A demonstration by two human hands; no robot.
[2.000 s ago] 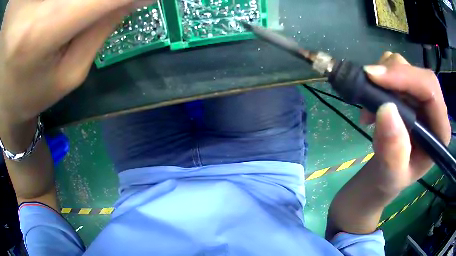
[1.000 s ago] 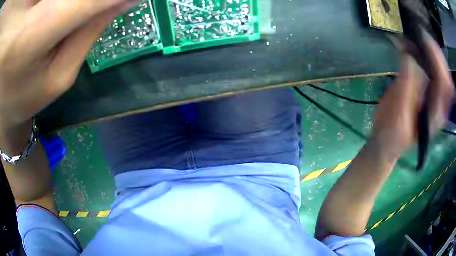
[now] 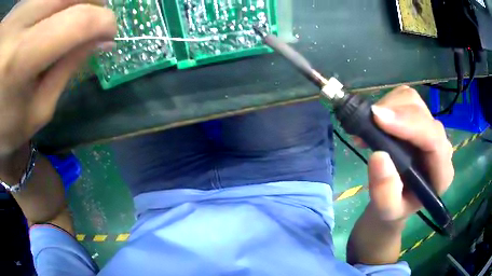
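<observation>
Two green circuit boards covered in silvery joints lie side by side at the top, the left board and the right board. My right hand grips the soldering iron by its black handle. The iron's grey tip is at the right board's right part; whether it touches is unclear. My left hand is at the upper left, slightly blurred, with fingers closed on the pale solder wire. The wire runs right across both boards towards the iron's tip.
The dark bench has a worn front edge close to my lap. A yellow-brown sponge lies at the top right beside the black soldering station. Black cords hang there. A blue plastic object stands below on the green floor.
My right hand swung to the sponge area one second ago and is now back, with the iron's tip at the right board. The solder wire now stretches clearly across both boards.
</observation>
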